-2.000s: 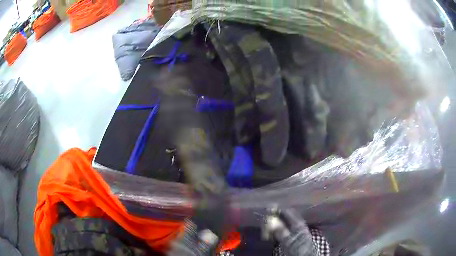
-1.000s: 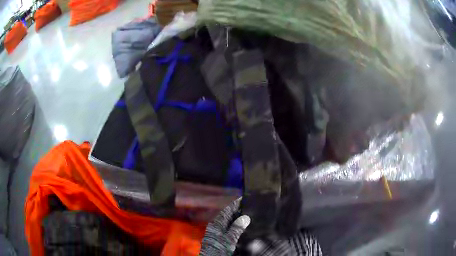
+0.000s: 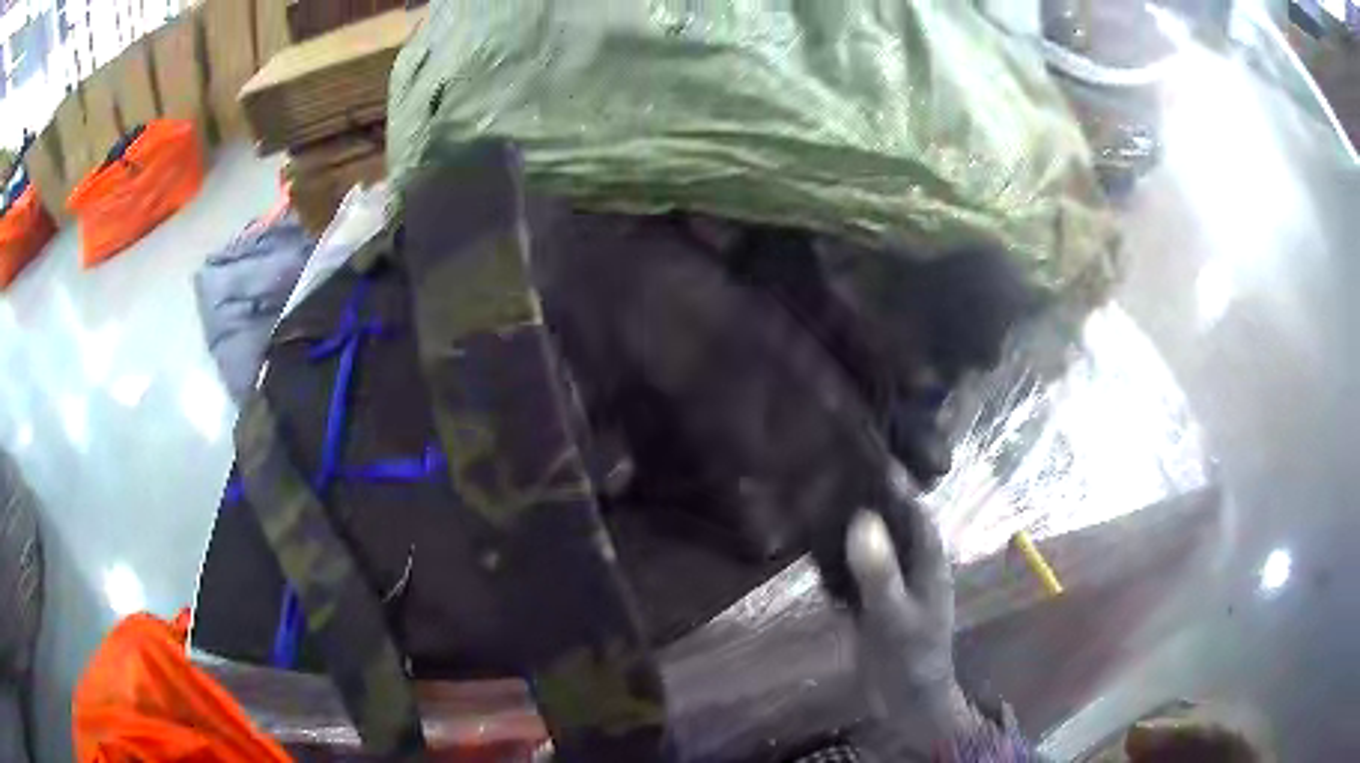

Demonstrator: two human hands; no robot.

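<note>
A wide camouflage strap [image 3: 500, 418] runs from the mouth of the green woven sack [image 3: 746, 112] down to the bottom edge. A narrower camouflage strap [image 3: 316, 559] lies to its left. Both cross the black stack [image 3: 373, 574] with blue tie strips [image 3: 340, 410]. My right hand [image 3: 902, 619], in a grey glove, is at the stack's near edge, thumb up, closed on the end of a dark strap [image 3: 806, 380] from the blurred dark pile at the sack's mouth. My left hand is not in view.
An orange sack [image 3: 157, 701] is at the lower left. Shiny film [image 3: 1104, 432] and a yellow stick-like item [image 3: 1037, 564] are at the right. Stacked cardboard [image 3: 336, 82], a grey sack [image 3: 269, 306] and another orange sack [image 3: 137, 191] stand beyond on the floor.
The view has shifted. My right hand has come up and right onto a dark strap. My left hand has left the picture. The wide strap now lies further left across the stack.
</note>
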